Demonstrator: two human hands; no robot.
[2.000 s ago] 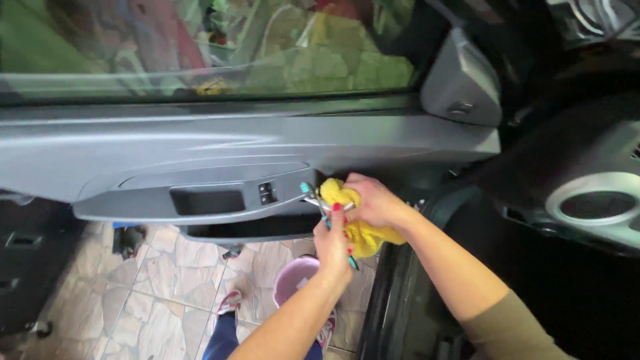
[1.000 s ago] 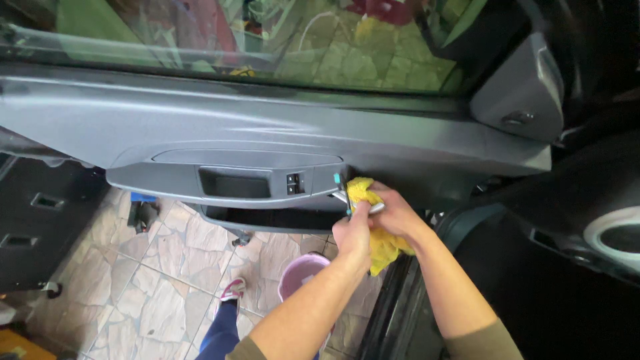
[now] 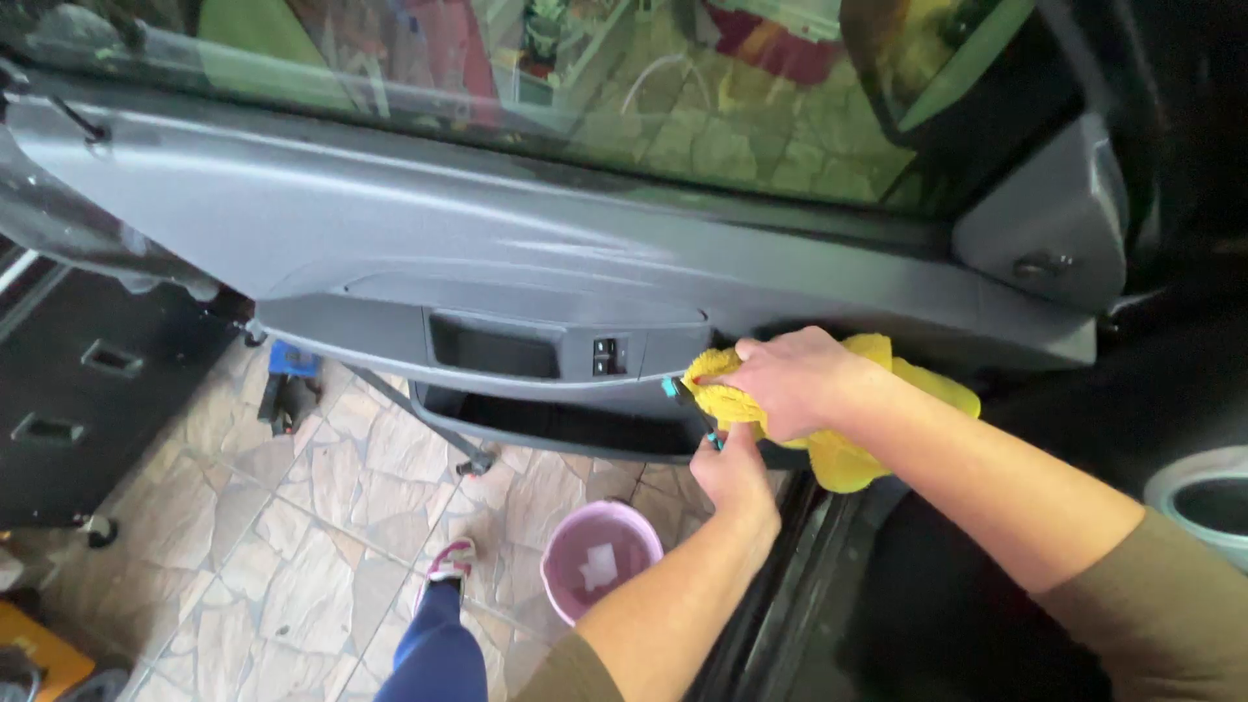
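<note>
My right hand [image 3: 804, 380] grips a bunched yellow microfiber cloth [image 3: 853, 458] at the front end of the car door's armrest. Below and to the left of it, my left hand [image 3: 731, 473] is closed on a thin tool with teal parts, probably a brush. The tool's teal tip [image 3: 671, 387] shows beside the cloth, while its middle is hidden by the cloth and fingers. Both hands are close together in front of the grey door panel [image 3: 546, 234]. The window switches [image 3: 605, 357] lie to the left of the cloth, above the door pocket [image 3: 556, 419].
A pink bucket [image 3: 556, 575] with something white inside stands on the stone-tiled floor, near my foot [image 3: 452, 560]. A black wheeled cabinet [image 3: 88, 409] is at the left, with a blue and black object [image 3: 291, 380] nearby. The door sill [image 3: 780, 585] runs along the right.
The cloth, gathered in both hands' area before, now spreads further right behind my right hand. The pale shaft seen between my hands earlier is now covered. The view has come closer to the door.
</note>
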